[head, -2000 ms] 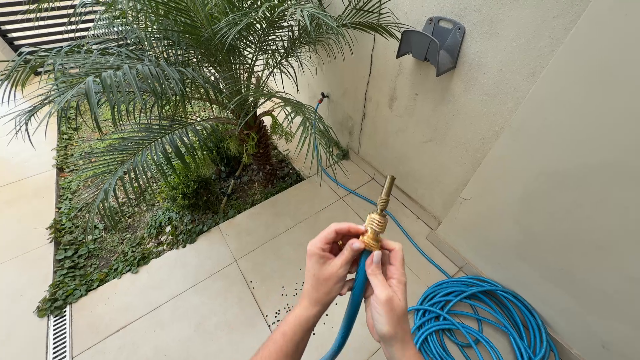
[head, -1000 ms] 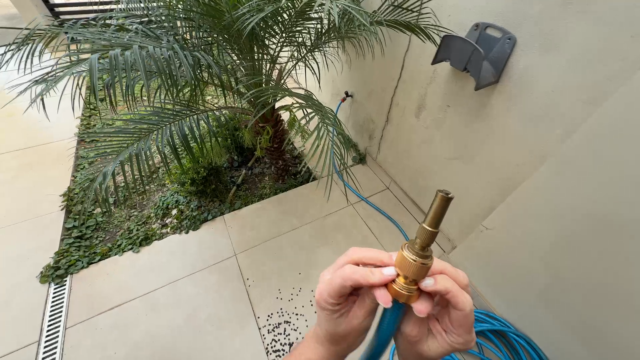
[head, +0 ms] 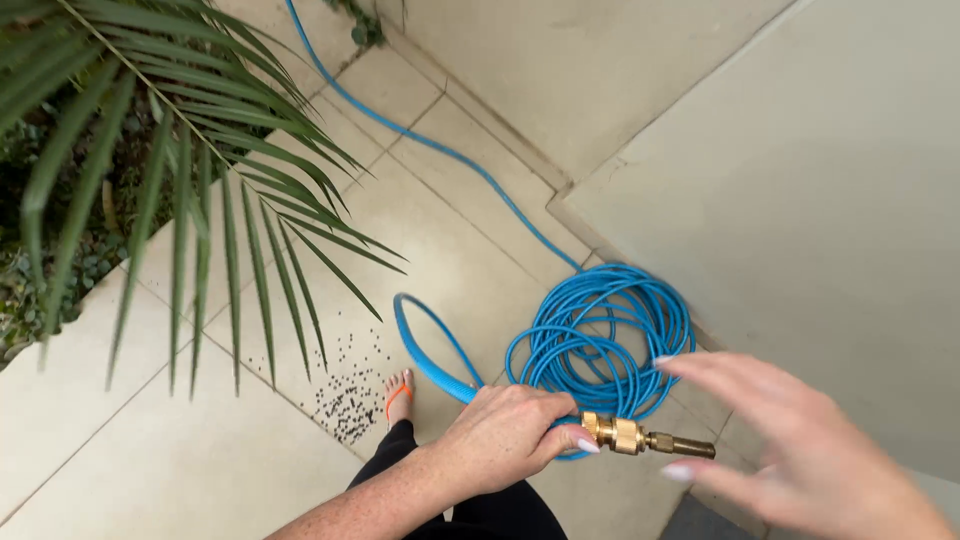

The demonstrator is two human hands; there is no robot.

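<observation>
My left hand (head: 517, 431) is closed around the end of a blue garden hose (head: 435, 375), just behind its brass coupling (head: 611, 433). A brass nozzle (head: 681, 445) is joined to the coupling and points right. My right hand (head: 780, 442), blurred, is off the brass parts, with thumb and fingers spread on either side of the nozzle tip and nothing between them. Behind the hands, a coil of the same blue hose (head: 540, 352) lies on the tiled floor, and a single length runs from it toward the upper left.
Palm fronds (head: 225, 161) hang over a planted bed (head: 45, 285) at the left. Pale walls (head: 810, 187) stand at the right. Small dark pellets (head: 349, 409) are scattered on the tiles near a foot in an orange-strapped sandal (head: 400, 397).
Both hands were on the brass fitting; now my right hand has let go, and my left grips the hose behind it. The nozzle has turned from upward to rightward. The view has tilted down.
</observation>
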